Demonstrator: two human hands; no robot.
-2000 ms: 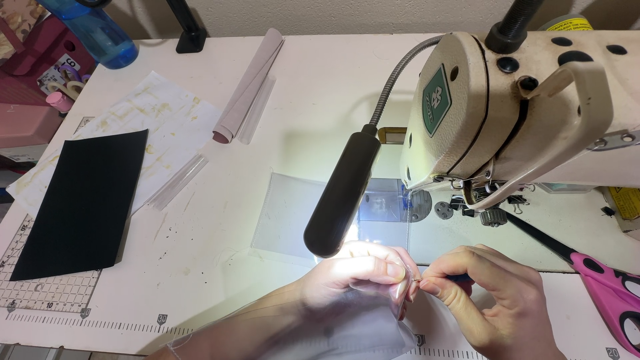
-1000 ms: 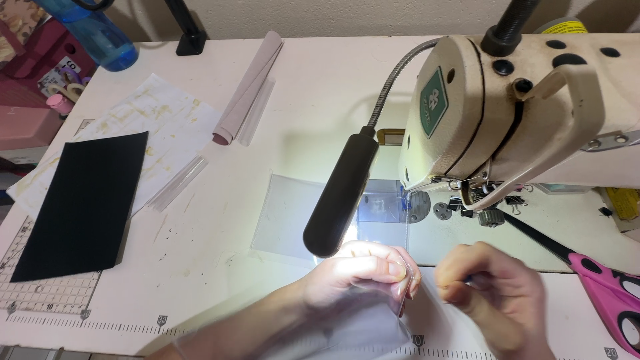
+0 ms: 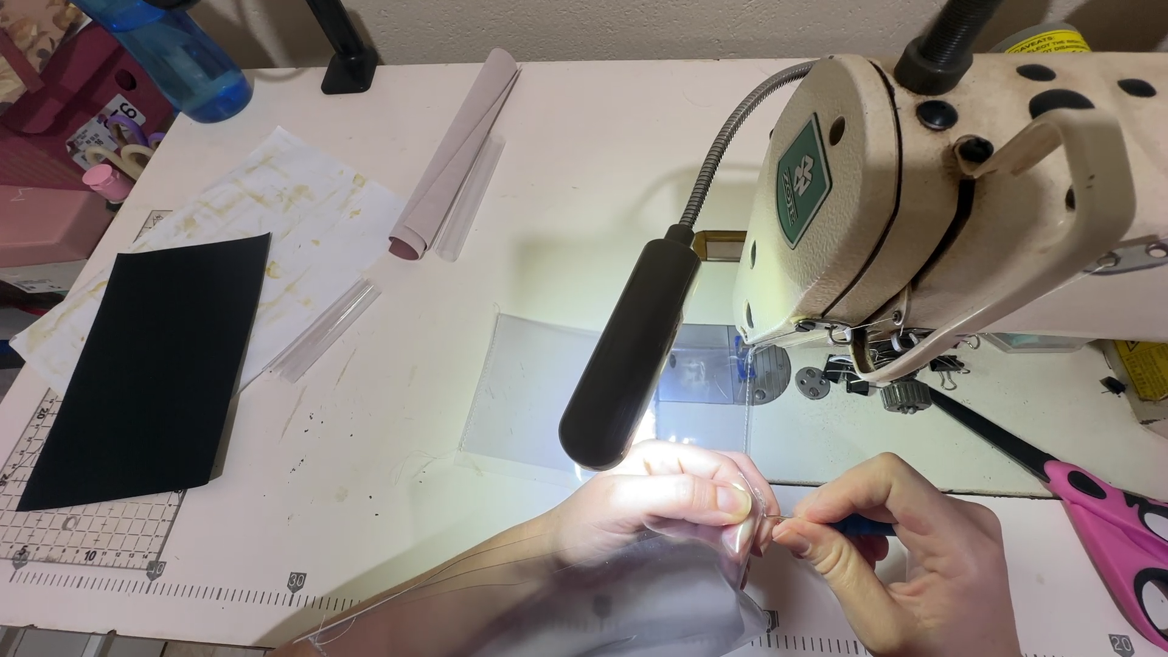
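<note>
My left hand [image 3: 680, 502] pinches the edge of a clear plastic sheet [image 3: 639, 598], which hangs over the wrist and below the fingers. Thin thread trails across the left forearm. Close on its right, my right hand [image 3: 903, 547] holds a slim blue-handled tool [image 3: 862, 526], its fine metal tip touching the pinched edge; the tool's kind cannot be told. Another clear plastic piece [image 3: 534, 392] lies beyond the hands, its right part at the needle area of a sewing machine [image 3: 912, 201]. A black gooseneck lamp [image 3: 630, 351] lights the left fingers.
Pink-handled scissors [image 3: 1095, 520] lie at the right, near binder clips [image 3: 849, 372]. On the left are a black sheet [image 3: 151, 374], stained paper [image 3: 319, 196], a gridded ruler [image 3: 100, 529], a clear rolled strip [image 3: 328, 328] and a pink roll [image 3: 456, 155]. A blue bottle [image 3: 187, 64] stands behind.
My right hand was blurred and a little apart from the left one second ago; now it is back close to the left fingers. The left hand has kept its pinch on the plastic.
</note>
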